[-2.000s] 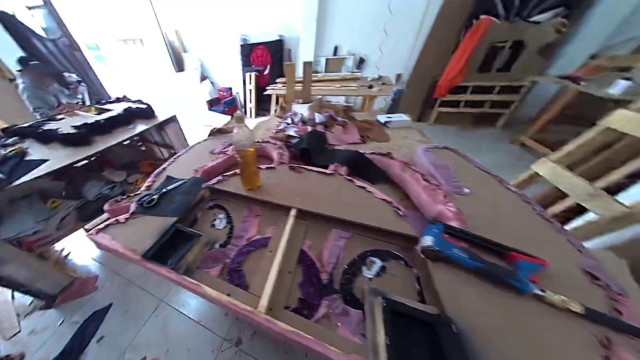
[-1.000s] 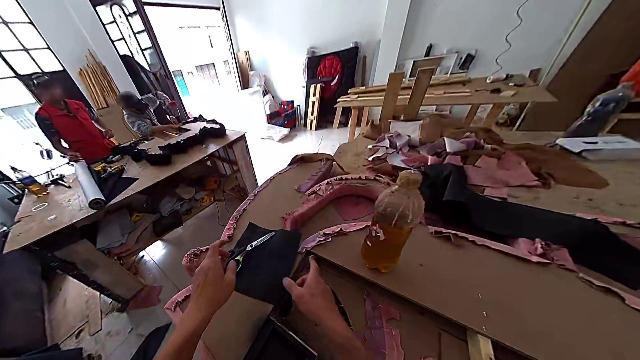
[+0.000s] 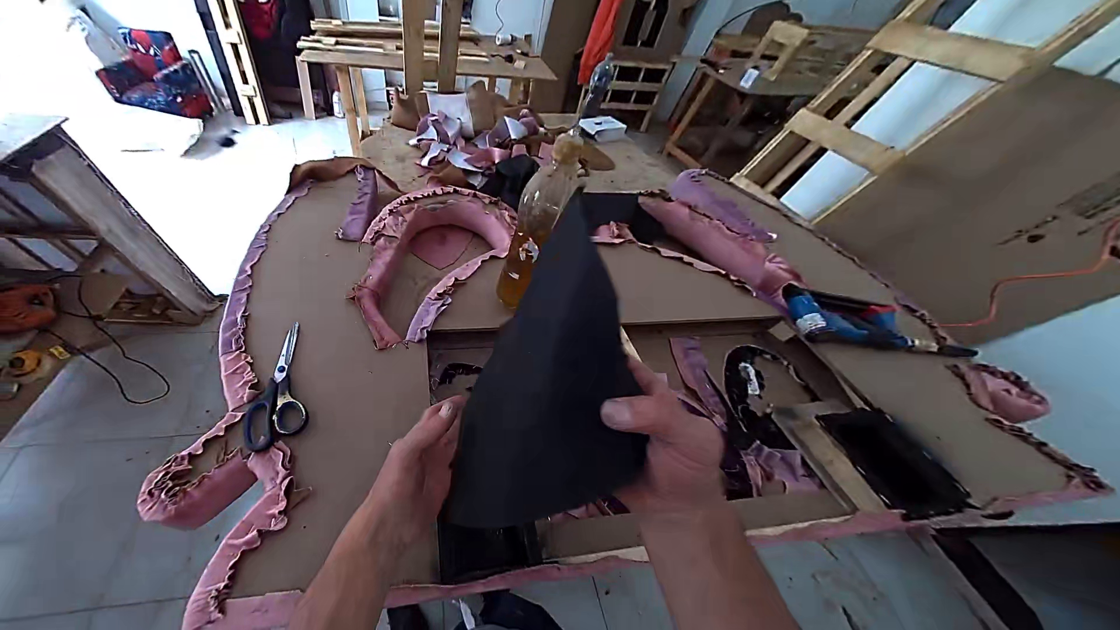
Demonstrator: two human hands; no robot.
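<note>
Both my hands hold up a piece of black fabric [image 3: 547,411] by its two sides, over the upholstered frame panel. My left hand [image 3: 424,464] grips its left edge; my right hand [image 3: 678,437] pinches its right edge with the thumb on top. Scissors [image 3: 277,394] with dark handles lie on the brown panel [image 3: 350,367] to the left. Behind the fabric stands a plastic bottle [image 3: 542,201] of amber liquid, partly hidden. Pink fabric trim [image 3: 236,350] runs along the panel's edge. A blue pneumatic stapler [image 3: 844,319] lies at the right.
Fabric scraps [image 3: 472,144] are heaped at the back of the table. Openings in the panel show a curved black-edged piece [image 3: 752,385] and a black pad [image 3: 892,459]. A wooden frame [image 3: 927,61] leans at the right. An orange hose [image 3: 1024,278] hangs beside it.
The black fabric, lying on the panel under the scissors a second ago, is now lifted in both hands. The scissors now lie directly on the panel. The view has swung right.
</note>
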